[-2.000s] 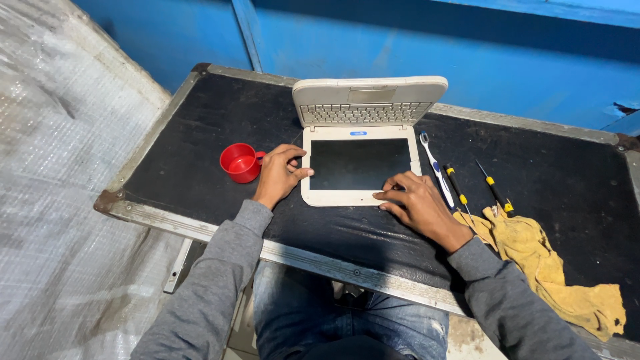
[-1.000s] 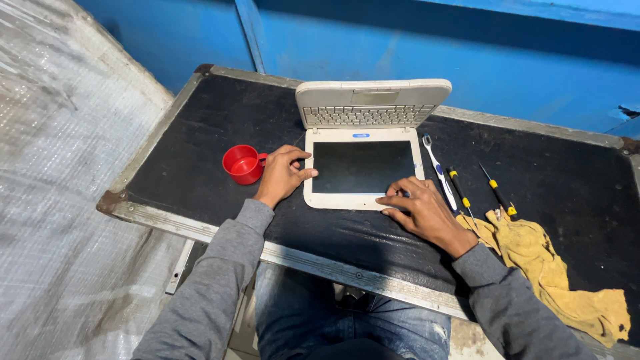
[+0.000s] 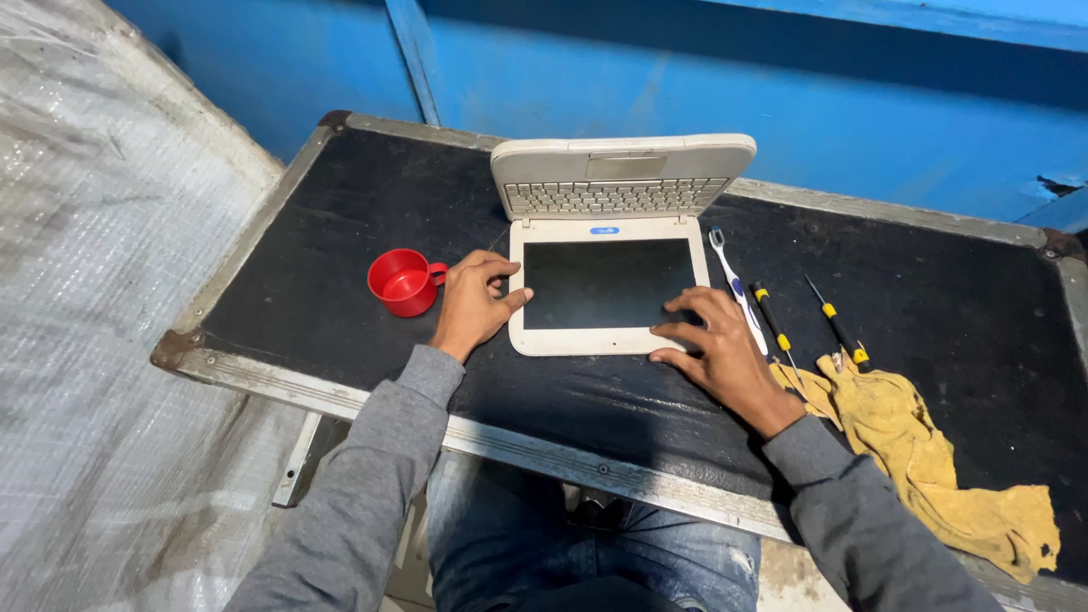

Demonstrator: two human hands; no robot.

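Note:
A small white laptop lies with its dark screen (image 3: 608,285) flat on the black table and its keyboard half (image 3: 616,197) tilted up at the back. My left hand (image 3: 480,302) grips the left edge of the screen frame, thumb on the bezel. At the lower right corner, my right hand (image 3: 714,344) rests bent fingers on the bezel, one fingertip near the screen's lower edge; whether it grips the frame cannot be told. A red plastic cup (image 3: 403,282) stands just left of my left hand, its handle towards it.
Right of the laptop lie a toothbrush (image 3: 738,291), a black and yellow screwdriver (image 3: 772,319), a second screwdriver (image 3: 837,327) and a crumpled yellow cloth (image 3: 909,450). A metal-edged rim (image 3: 595,467) borders the table. A blue wall (image 3: 578,76) stands behind it.

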